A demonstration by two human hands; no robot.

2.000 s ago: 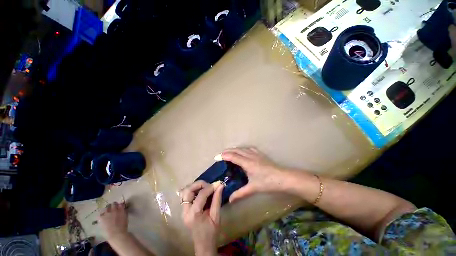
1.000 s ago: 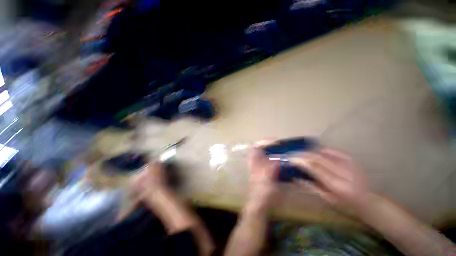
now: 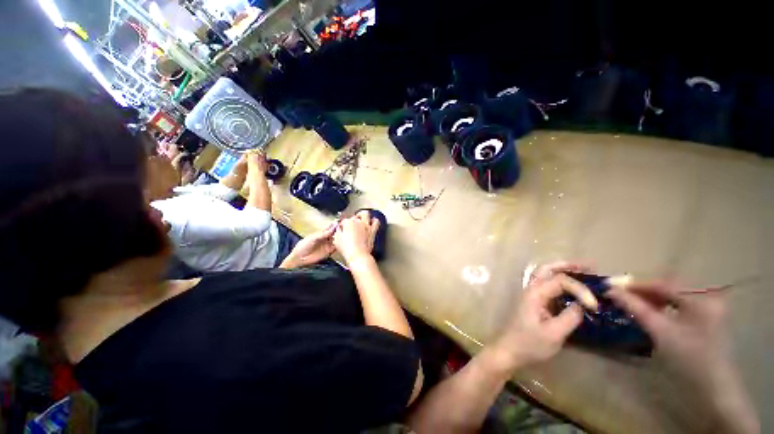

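Observation:
A dark speaker housing [image 3: 613,329] lies on its side on the bench covering, low at the right. My left hand [image 3: 547,312] is on its left end, with thumb and fingers bent around an edge. My right hand [image 3: 686,326] is blurred, its fingertips at the housing's upper side. A thin red wire [image 3: 713,290] sticks out to the right beside my right hand. Whether my right fingers pinch a part is hidden by blur.
Dark housings with pale rings [image 3: 492,156] stand at the bench's back. Small green boards with wires [image 3: 412,200] and a wire tangle [image 3: 346,165] lie to the left. A person in black [image 3: 255,347] works close at my left; another in white [image 3: 216,229] sits beyond, near a fan [image 3: 232,121].
The view has swung left, bringing the co-workers into sight and the printed sheet out of it. The housing is still at my hands; my right hand now reaches its upper side, and a red wire shows.

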